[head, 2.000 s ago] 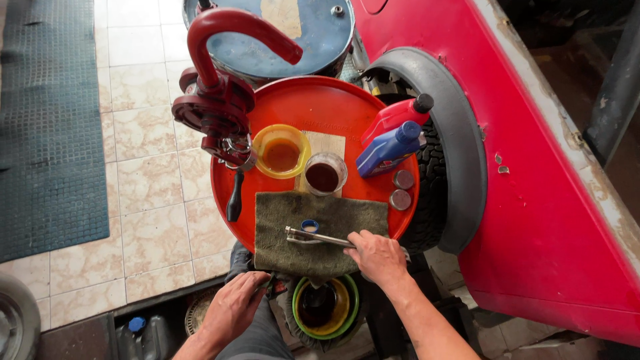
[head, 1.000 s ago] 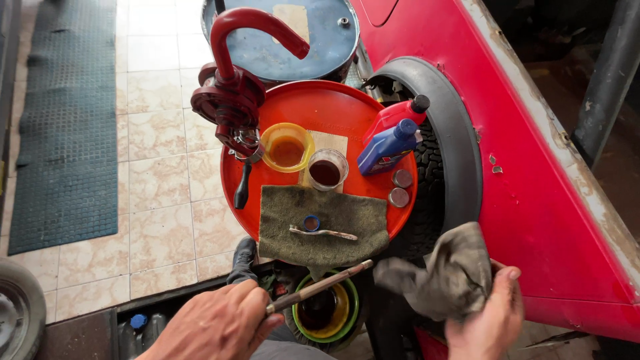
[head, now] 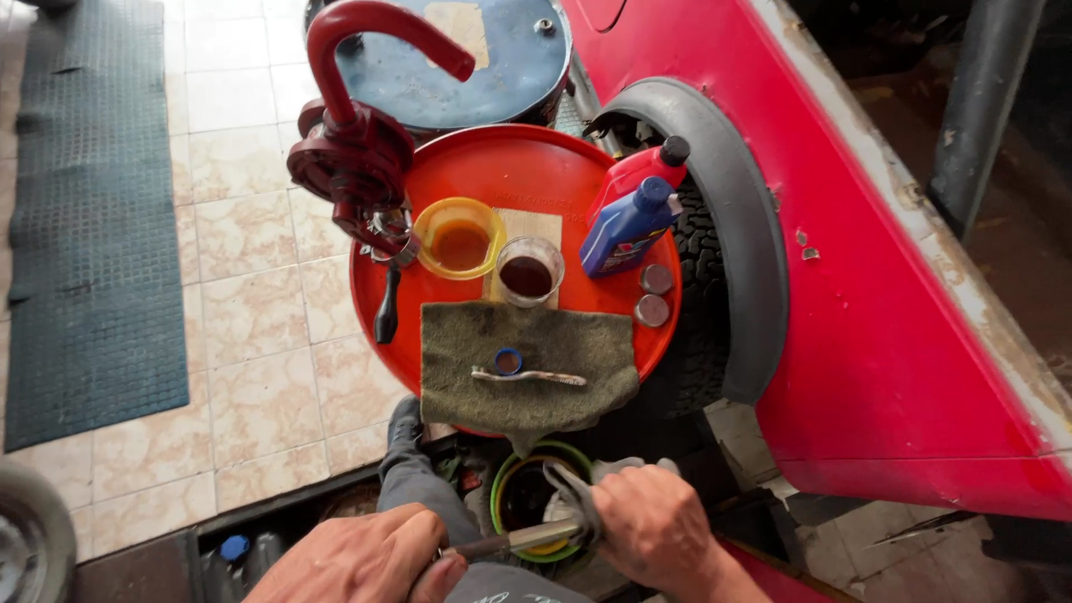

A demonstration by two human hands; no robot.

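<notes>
My left hand (head: pixel 368 553), at the bottom, is closed round one end of a metal rod-like tool (head: pixel 536 536). My right hand (head: pixel 657 523) grips a grey cloth (head: pixel 578 494) wrapped about the tool's other end, above a green-rimmed bowl (head: pixel 500 494). On the red drum lid (head: pixel 519 159) lies a green towel (head: pixel 452 343) bearing a toothbrush (head: pixel 536 378) and a small blue cap (head: pixel 508 361). Behind the towel stand a yellow bowl (head: pixel 461 239) and a clear cup (head: pixel 530 272), both with brown liquid. Blue (head: pixel 624 234) and red (head: pixel 624 176) plastic bottles stand right of them, near two small round metal pieces (head: pixel 652 310).
A red hand-crank drum pump (head: pixel 360 159) rises at the lid's left, with a black handle (head: pixel 387 310). A blue drum (head: pixel 519 71) stands behind. The red car body panel (head: pixel 871 335), black fender flare (head: pixel 745 251) and tire (head: pixel 702 285) border the right. A wheel (head: pixel 29 536) lies lower left.
Two seconds ago my right hand held the metal tool over the towel. A second ago the tool was in my left hand and the cloth in my right; the cloth has now moved left onto the tool.
</notes>
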